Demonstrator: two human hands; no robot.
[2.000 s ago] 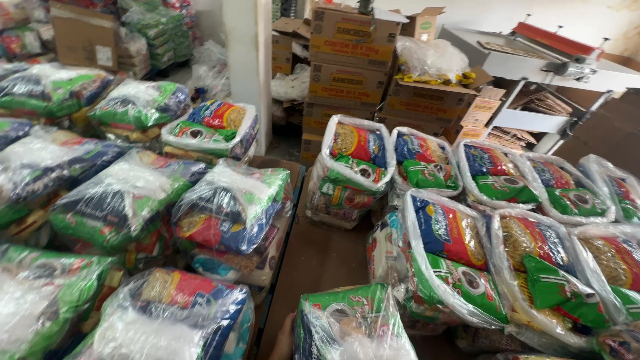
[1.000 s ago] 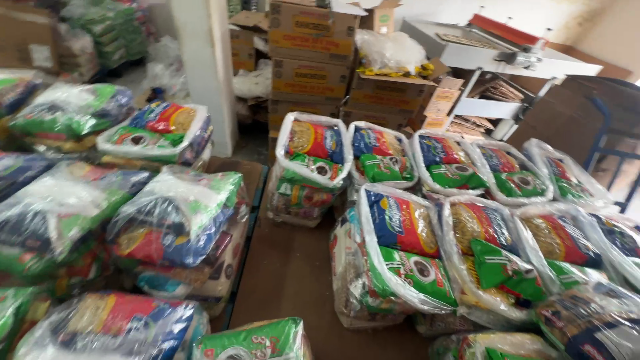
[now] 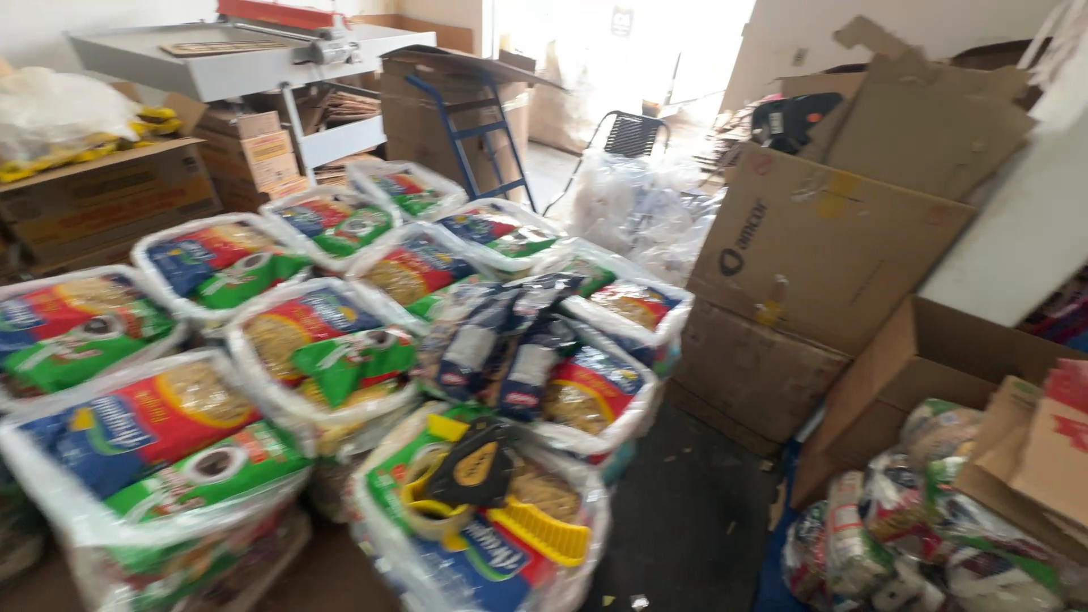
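Neither my left hand nor my right hand shows now. Nearest to me at the bottom centre, a tape dispenser with a black and yellow body [image 3: 472, 467] and a yellow toothed handle-like part [image 3: 541, 531] lies on an open clear plastic bag of groceries [image 3: 586, 510]. At its left stands another bag, with a pasta packet [image 3: 144, 425] and a green coffee packet [image 3: 217, 476] on top. Several similar open bags fill the left and middle. Dark blue packets [image 3: 501, 344] lie loose across the bags behind the dispenser.
Large cardboard boxes [image 3: 816, 246] stand stacked at the right, beside a dark floor strip [image 3: 688, 510]. Wrapped grocery packs [image 3: 901, 510] lie at the lower right. Behind are a blue hand truck [image 3: 480, 132], a black chair [image 3: 633, 136], clear plastic bags [image 3: 637, 200] and a grey machine table [image 3: 212, 68].
The view has swung far to the right. A part of a hand beside a green-topped pack at the bottom, seen two seconds ago, is out of view.
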